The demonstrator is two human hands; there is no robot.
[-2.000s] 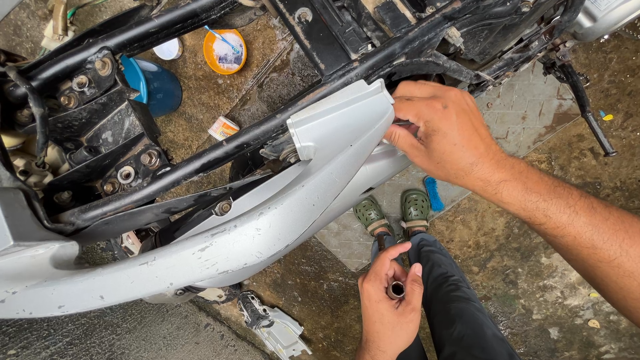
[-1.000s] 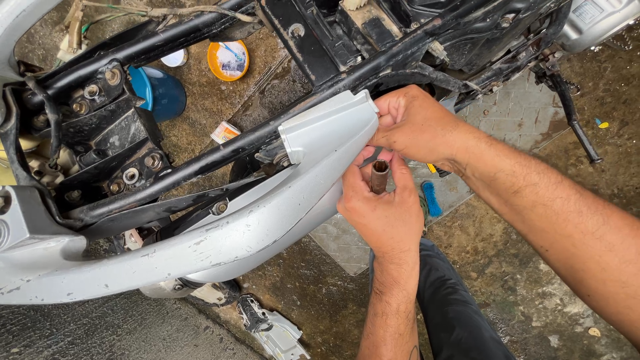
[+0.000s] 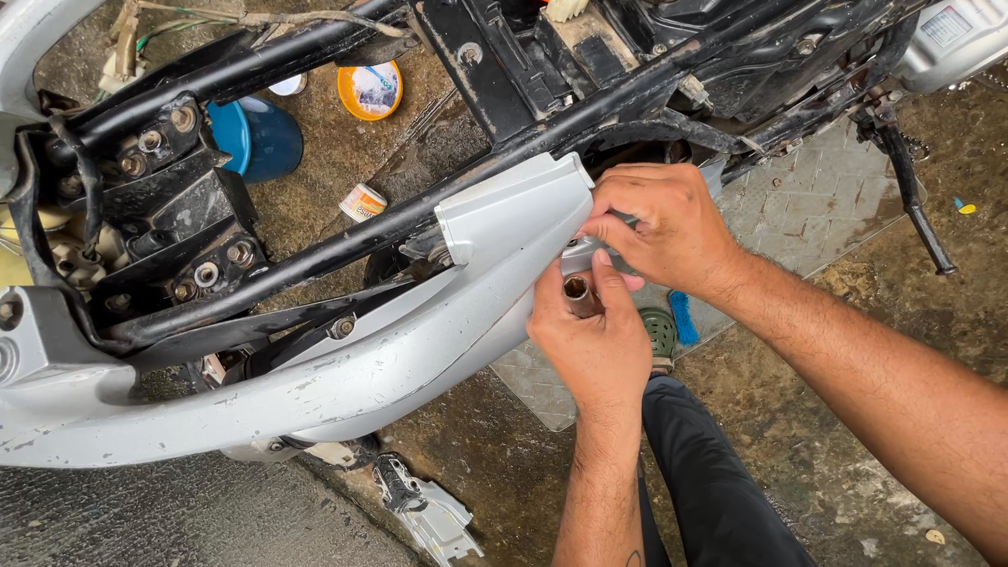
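My left hand [image 3: 594, 331] holds a metal tube-shaped socket wrench [image 3: 577, 290], its hollow end facing up, just below the front end of the silver plastic side fairing [image 3: 378, 354]. My right hand [image 3: 661, 224] is at the fairing's tip, with thumb and index finger pinched together at its edge. Whatever lies between those fingertips is hidden. The fairing runs beside the black tubular frame [image 3: 331, 264] of a motorcycle, whose bolts and brackets are exposed. The fingers of both hands are close together, near a small metal part under the fairing's edge.
Beyond the frame, a blue bucket [image 3: 272, 142], an orange-rimmed tub of suds with a brush [image 3: 372, 90] and a small labelled tub [image 3: 363, 202] stand on wet ground. A blue-bristled brush [image 3: 683, 317] lies near my green clog [image 3: 660, 335]. The kickstand [image 3: 909, 189] juts out at right.
My left hand has risen with the socket wrench from below the fairing to beside my right hand. My right hand stays at the fairing's tip. The view has shifted somewhat.
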